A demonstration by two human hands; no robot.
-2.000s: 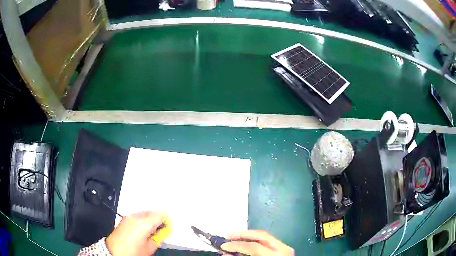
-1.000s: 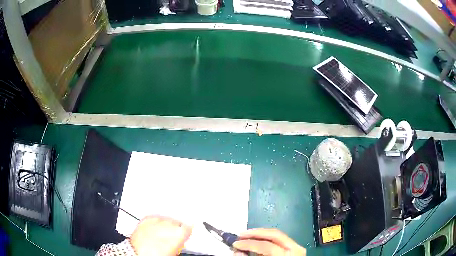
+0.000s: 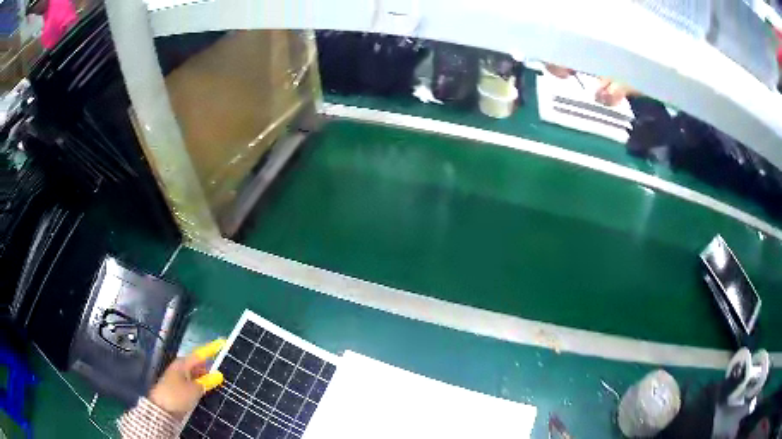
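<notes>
My left hand [image 3: 182, 384], with yellow finger cots on its fingertips, grips the left edge of a solar panel [image 3: 266, 377]. The panel is face up, with dark gridded cells and a silver-white frame, and is cut off by the bottom edge. A white work sheet [image 3: 420, 403] lies directly right of it. Another panel back [image 3: 129, 330] with a looped black wire lies at the far left. A small dark pointed tip [image 3: 559, 427] shows at the bottom edge, right of the sheet; its handle is hidden. My right hand is out of the picture.
Tilted panels [image 3: 730, 287] are on the green belt [image 3: 480, 223] at right. A grey speckled lump [image 3: 650, 403] and white reel [image 3: 748, 373] stand lower right. Beyond the belt are a cream tub [image 3: 497, 90] and another person's hands [image 3: 613, 92] at a white stack [image 3: 583, 107].
The view has swung left and up. My left hand has moved from the wire to a panel's edge, and a panel now shows cells up. My right hand has left the picture. Belt panels have moved right.
</notes>
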